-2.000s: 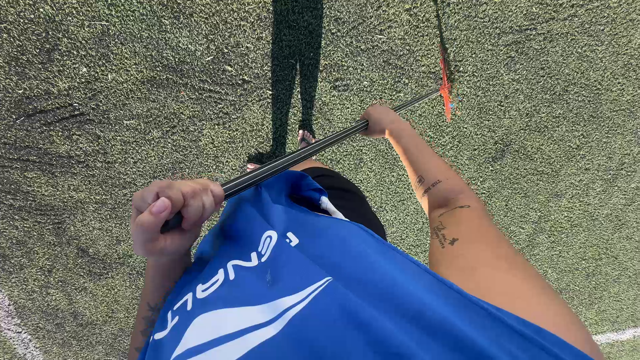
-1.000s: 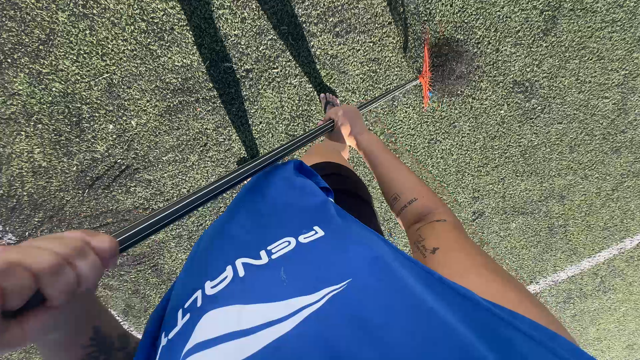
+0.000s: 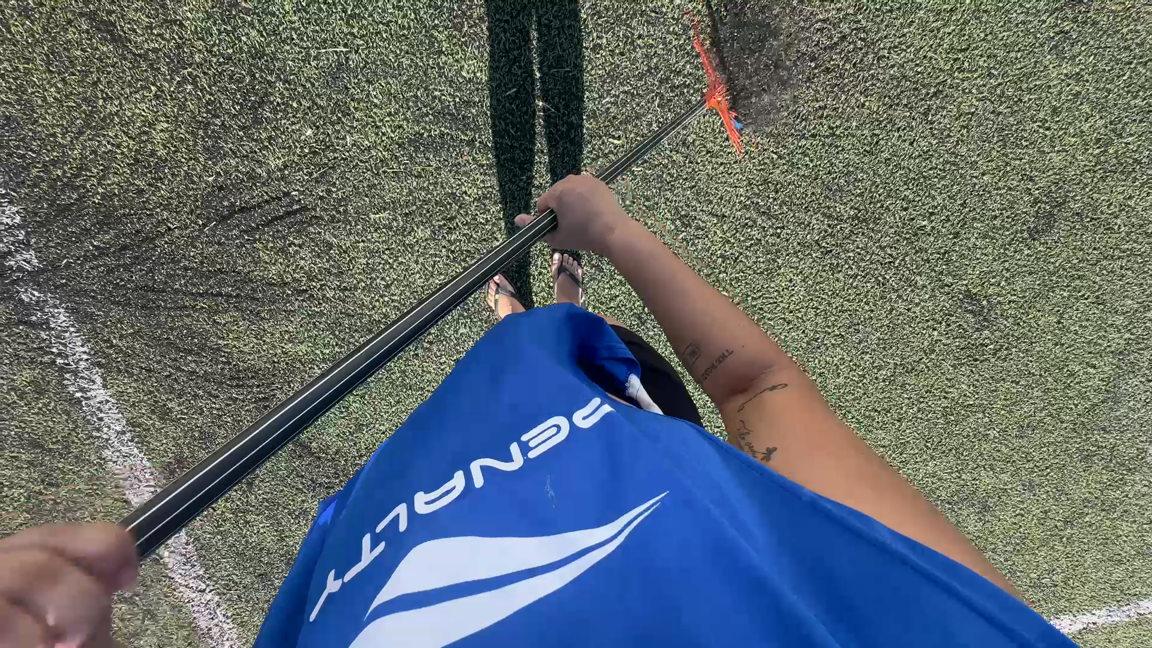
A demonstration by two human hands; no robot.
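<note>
A long black broom handle with pale stripes (image 3: 360,360) runs slantwise across the view, from the lower left to the upper right. At its far end an orange-bristled broom head (image 3: 715,94) rests on the turf beside a dark patch of loose granules (image 3: 765,63). My left hand (image 3: 67,580) is closed around the near end of the handle at the lower left edge, partly cut off by the frame. Farther along the shaft, my right hand (image 3: 580,214) grips it above my feet.
Artificial turf (image 3: 945,225) covers the ground. A white painted line (image 3: 85,387) crosses the left side, and another (image 3: 1102,616) shows at the lower right. My feet in flip-flops (image 3: 567,274) stand below the handle, with the shadow of my legs (image 3: 535,99) stretching upward.
Compared with two seconds ago, my left hand is lower and farther left with the handle end. Dark granules beside the broom head show more than two seconds ago. The view has shifted.
</note>
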